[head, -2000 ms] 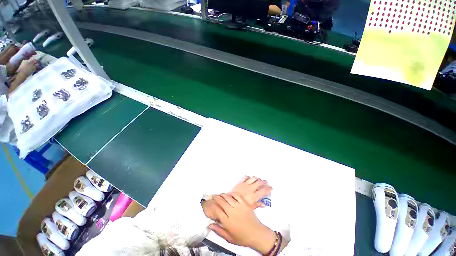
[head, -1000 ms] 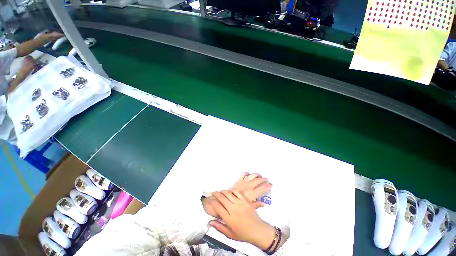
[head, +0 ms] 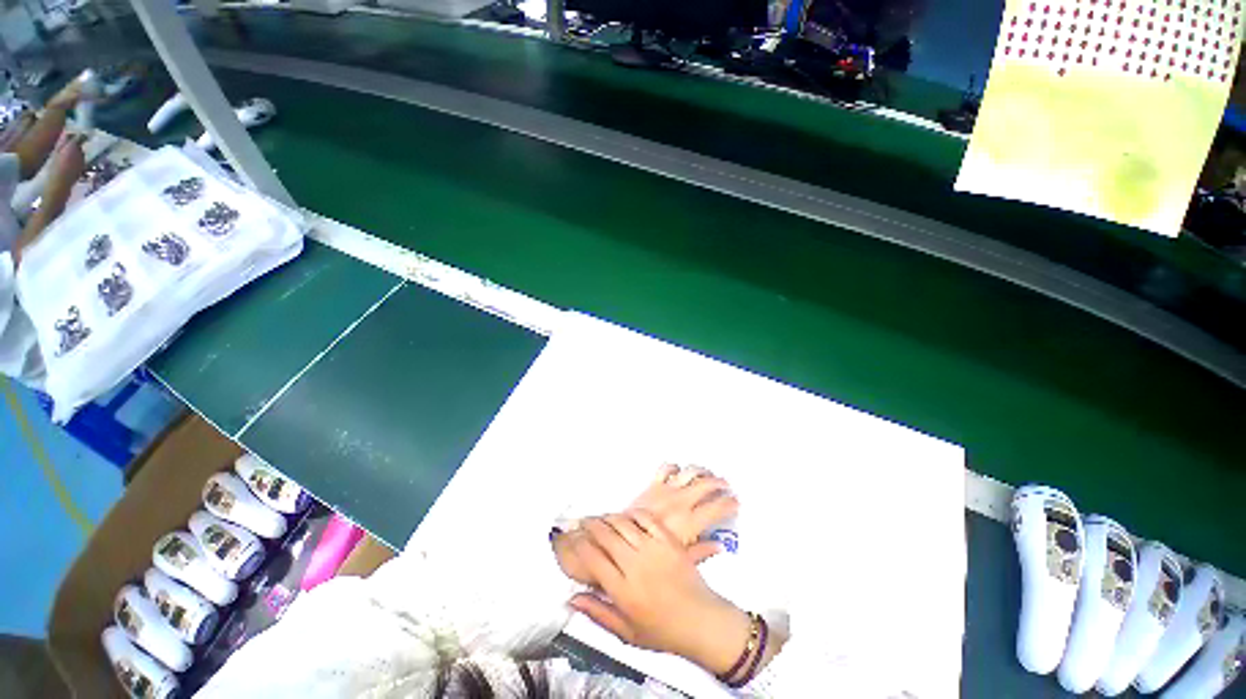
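Note:
The white work mat [head: 847, 471] lies flat in front of me. My left hand [head: 694, 503] rests palm down on it, with its fingers a little apart. My right hand [head: 640, 571], with dark bracelets at the wrist, lies across the back of my left hand and holds nothing that I can see. A small blue mark or label [head: 727, 541] shows on the mat beside the left hand's fingers, partly covered. What lies under the palms is hidden.
White handheld devices [head: 1049, 587] stand in a row at the right. A brown carton [head: 103, 553] with devices is at lower left. A translucent bag or tray [head: 144, 321] lies left. The green belt [head: 656, 280] runs beyond. A yellow-white sheet [head: 1100, 130] hangs upper right.
My hands stay stacked in almost the same place. Another person's arms at the far left have reached toward the belt and drawn back. Devices there have shifted a little.

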